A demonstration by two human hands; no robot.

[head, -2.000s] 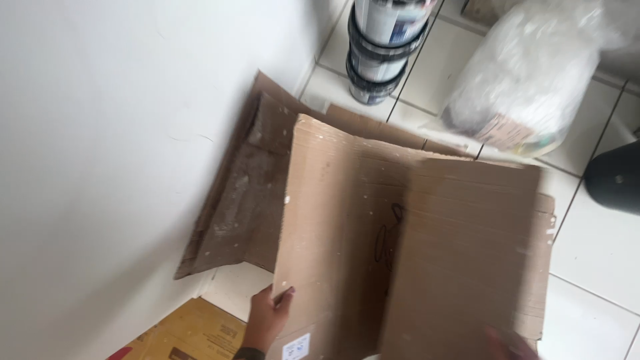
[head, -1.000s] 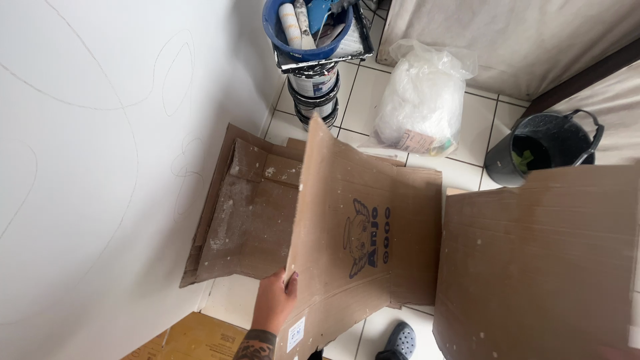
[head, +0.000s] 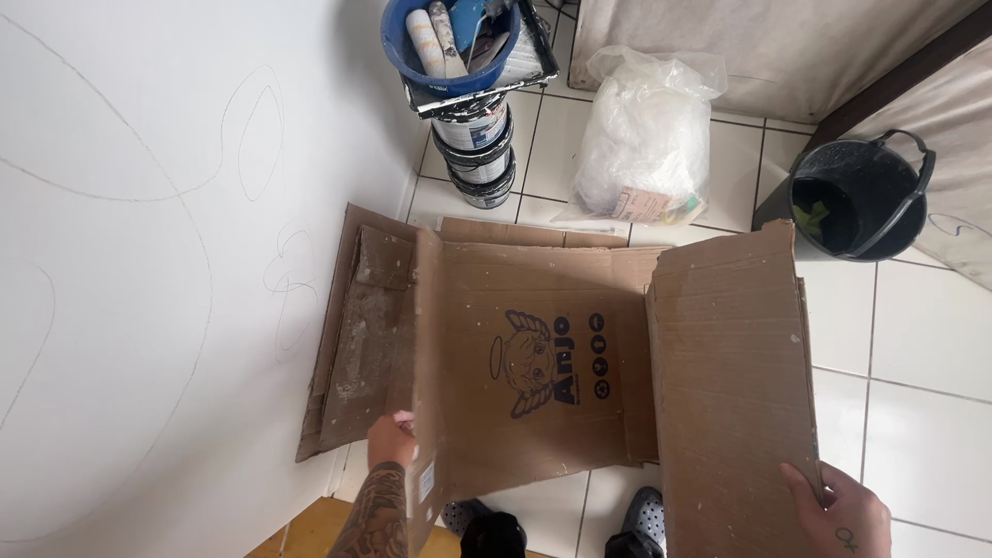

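Observation:
An opened-out cardboard box (head: 473, 310) with a printed winged face spreads before me, its two side panels raised. My left hand (head: 393, 440) grips the edge of its left panel. At the lower right, my right hand (head: 841, 504) pinches the outer edge of the right panel (head: 732, 372), thumb on the near face. Behind the left panel, more flattened cardboard sheets (head: 364, 349) with white spatters lean against the white wall. Another cardboard strip (head: 519, 232) lies on the tiles beyond the box.
A blue basin (head: 391, 39) of paint rollers sits in a paint tray (head: 535, 50) on stacked paint buckets (head: 477, 167). Farther right are a stuffed clear plastic bag (head: 647, 139) and a black bucket (head: 775, 201). My clogs (head: 647, 511) show below.
The printed face of the box has come fully into view, with its right panel now upright beside it. My right hand, blurred or out of sight earlier, shows clearly on that panel's edge.

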